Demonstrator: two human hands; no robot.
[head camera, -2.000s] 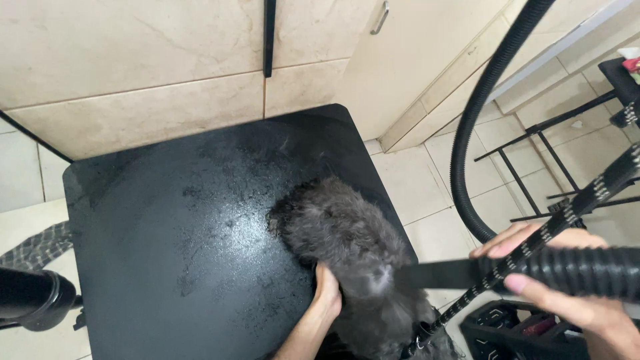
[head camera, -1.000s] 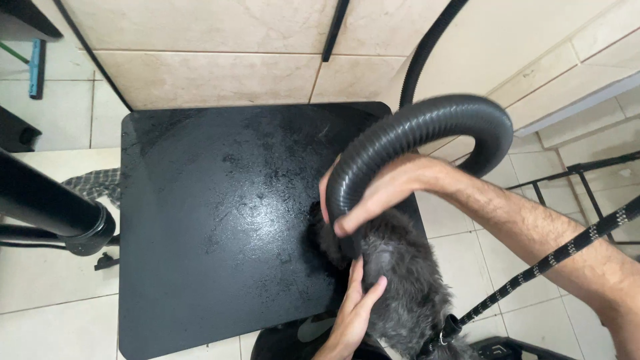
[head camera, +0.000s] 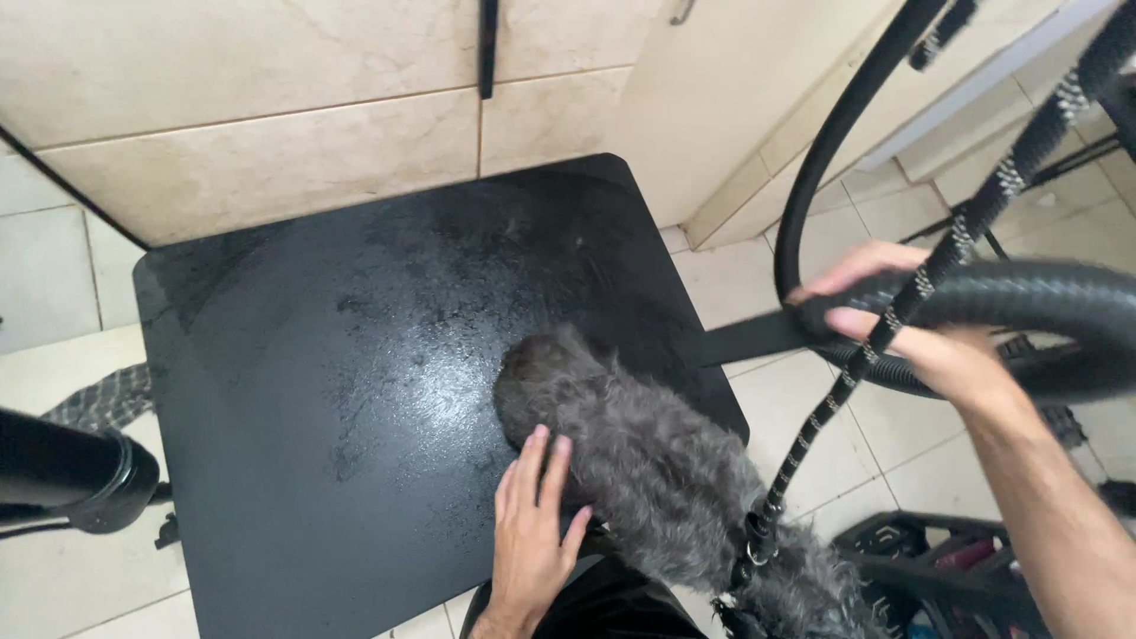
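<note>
A small grey, shaggy dog stands at the right side of a black table whose top is wet. A black leash with pale flecks runs down to a collar with a metal ring on it. My left hand rests its fingertips on the dog's coat, fingers apart. In my right hand is a dryer hose with a flat black nozzle, which points left over the table's right edge, above and right of the dog. The leash crosses in front of this hand.
A tiled wall borders the table's far edge. At the left is a black cylindrical fixture near a checked cloth on the floor. A black crate holding items stands at lower right, with a dark metal rack behind.
My right hand has moved the hose right, away from the dog's front end; one second ago it was close above it. My left hand remains at the dog. The view has shifted.
</note>
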